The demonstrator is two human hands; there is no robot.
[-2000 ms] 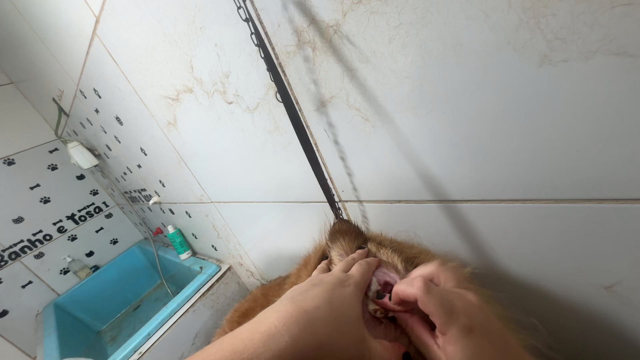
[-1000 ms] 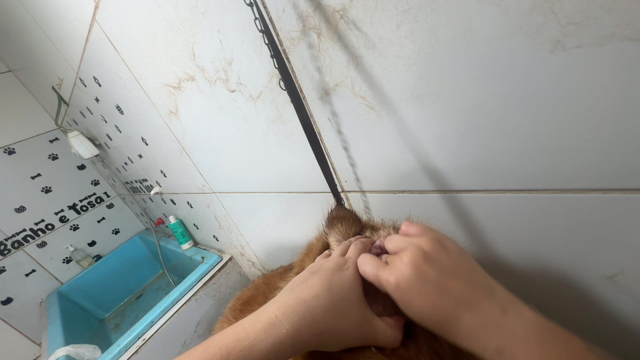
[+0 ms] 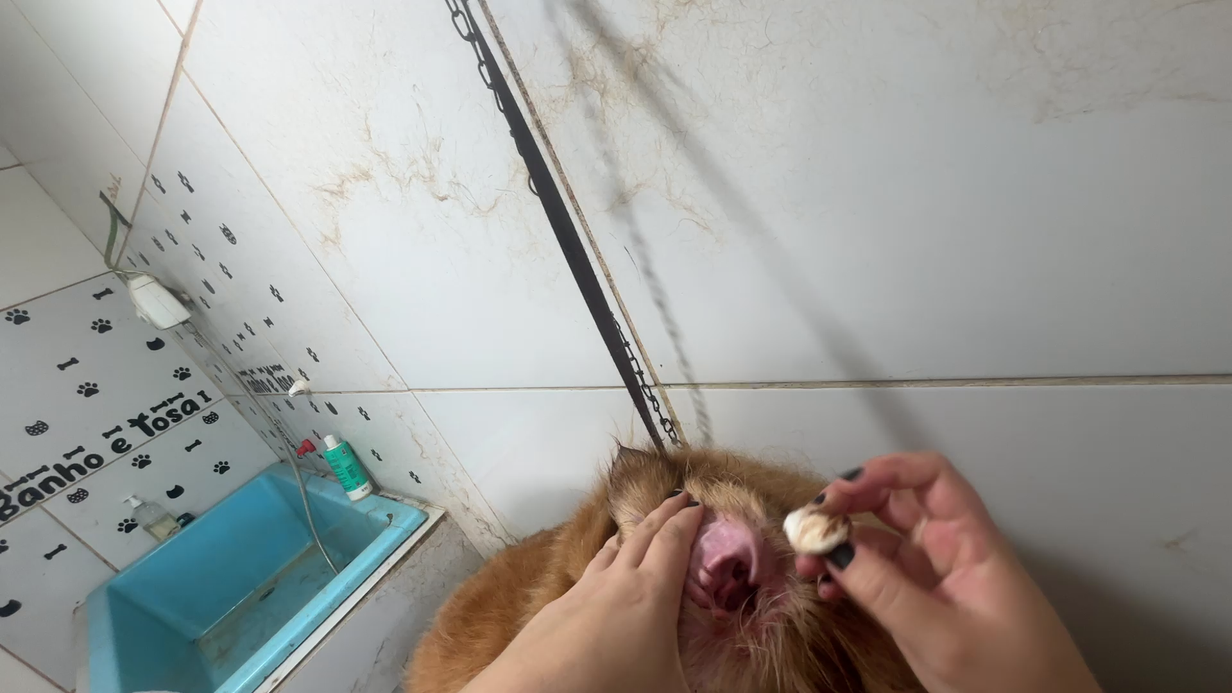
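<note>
A dog with reddish-brown fur is below me against the tiled wall, its pink inner ear exposed. My left hand lies flat on the fur beside that ear, its fingers pressing the ear flap's edge and holding nothing loose. To the right of the ear, my right hand pinches a white cotton ball stained brown between thumb and fingers, apart from the dog. A black strap with a metal chain runs down to the dog's head area. The dog's face is hidden.
A blue tub stands at the left, with a green bottle and a clear pump bottle on its rim. Above it hang a white shower unit and its hose. Loose hair clings to the wall tiles.
My right hand has moved right, away from the ear, and the stained cotton ball now shows in its fingers. The inner ear, covered a second ago, is visible again.
</note>
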